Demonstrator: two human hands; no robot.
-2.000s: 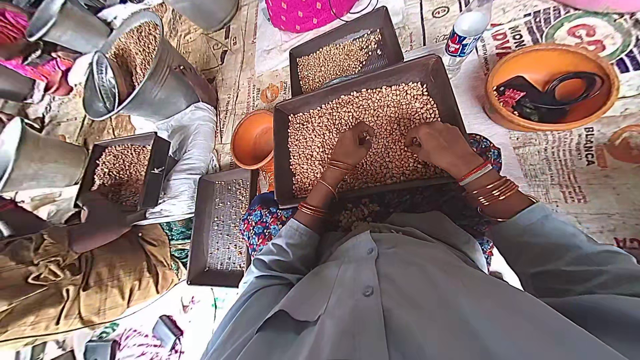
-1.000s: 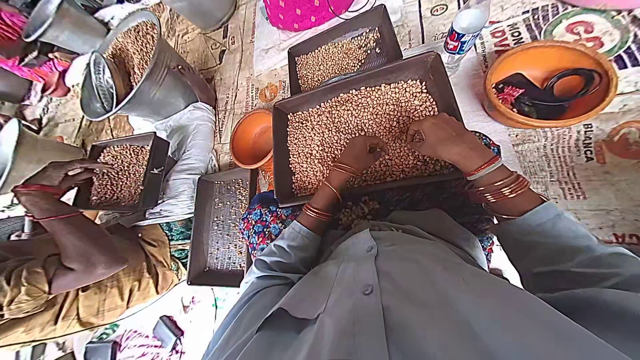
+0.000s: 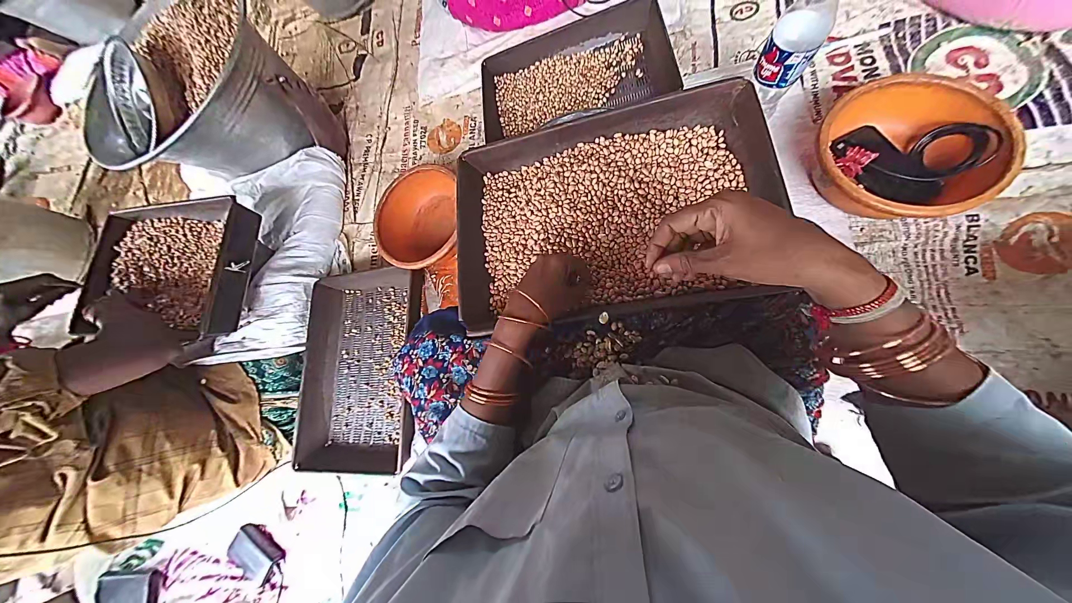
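On my lap lies a dark rectangular tray (image 3: 766, 159) spread with small light-brown kernels or beans (image 3: 603, 184). My left hand (image 3: 554, 285), with curled fingers, rests over the kernels near the tray's front edge; whether it holds any is hidden. My right hand (image 3: 712, 243) hovers over the front right part of the kernels, thumb and fingertips bent close together; I cannot tell if a kernel is between them. Several pale bits (image 3: 605, 345) lie on the cloth of my lap, just below the tray. A second dark tray (image 3: 662, 50) of paler kernels stands behind the first.
A mesh-bottomed tray (image 3: 311, 377) and an orange bowl (image 3: 417, 219) are on my left. An orange basin (image 3: 997, 180) with a black coiled item and a plastic bottle (image 3: 791, 46) stand at right. At far left, a person's hands touch another tray (image 3: 233, 276) near a metal bucket (image 3: 243, 109).
My right hand has risen and turned, its fingers now apart from the fist shape seen before. The left hand has moved slightly toward the tray's front edge. The other person's hands have moved down to their tray's front.
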